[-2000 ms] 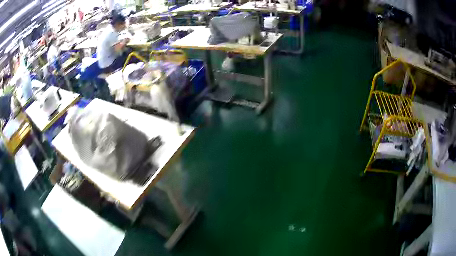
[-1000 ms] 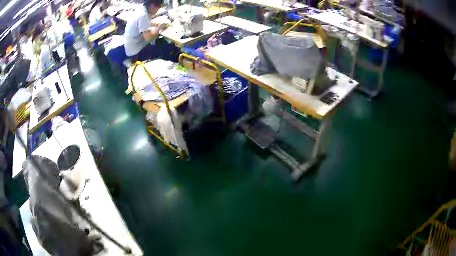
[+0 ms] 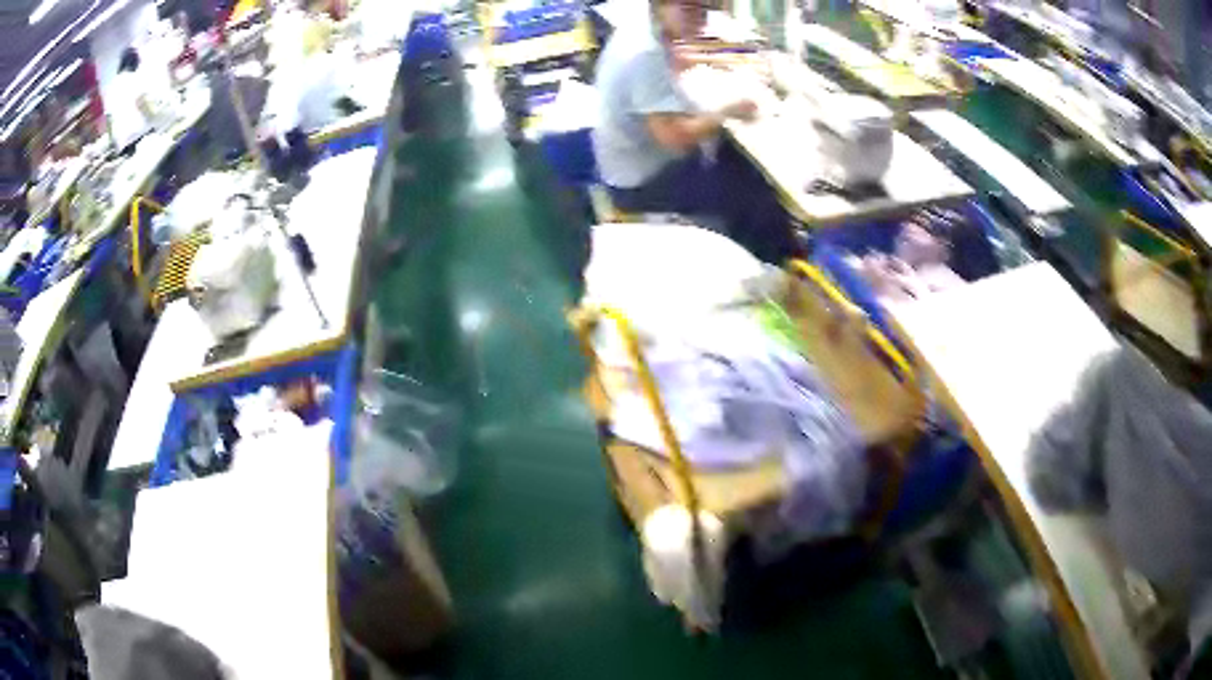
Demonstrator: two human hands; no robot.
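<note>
Neither of my hands is in the picture. Nearest in front of me stands a yellow-framed trolley (image 3: 679,454) with a flat brown board. Heaped white and pale lilac cloth (image 3: 724,385) lies on it, with a small bright green patch. A white cloth or bag (image 3: 683,558) hangs at its near end. The frame is blurred, so the cloth pieces cannot be told apart.
A green aisle (image 3: 512,359) runs left of the trolley. A seated person (image 3: 645,113) is at a machine table (image 3: 851,202) behind it. A table with a grey-covered machine (image 3: 1130,438) stands right. Left are white tables (image 3: 348,246) and a blue crate (image 3: 343,399).
The view has turned left and moved closer to the trolley and the seated person. The grey-covered machine has shifted to the right edge, and the near-left tables have changed.
</note>
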